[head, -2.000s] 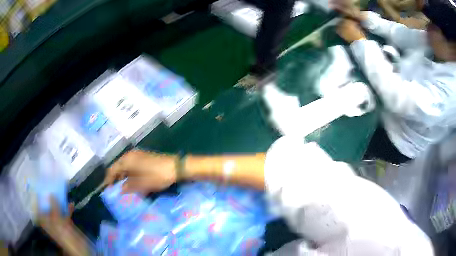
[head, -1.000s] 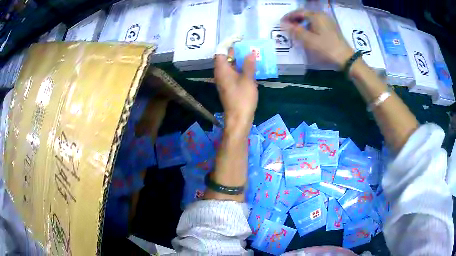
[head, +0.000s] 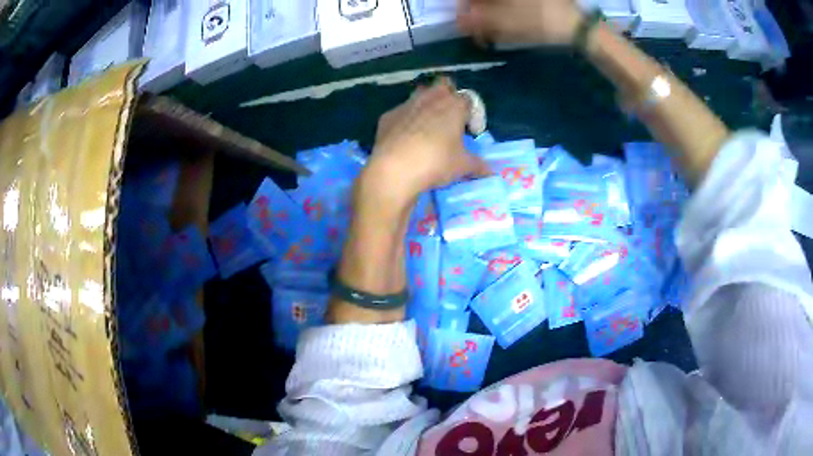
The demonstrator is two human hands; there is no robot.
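A loose pile of light-blue sachets (head: 477,214) with red print lies in front of me. My left hand (head: 423,142), with a white cover on one finger, is over the pile's far edge, fingers bent down. Whether it grips a sachet is hidden. My right hand (head: 521,20) is at the top edge over the row of white boxes, slightly blurred; its fingers are partly cut off and I cannot tell if it holds anything. A white box with a black icon (head: 364,31) stands in the row left of my right hand.
A large brown carton (head: 58,267) stands at the left with sachets inside. Its flap (head: 218,134) projects toward the pile. A worn whitish strip (head: 357,82) runs between the pile and the boxes. More white boxes (head: 661,18) continue at the upper right.
My left hand has come down from near the boxes to the pile; the sachet it held no longer shows in it. The view has shifted, so boxes and my right hand sit higher.
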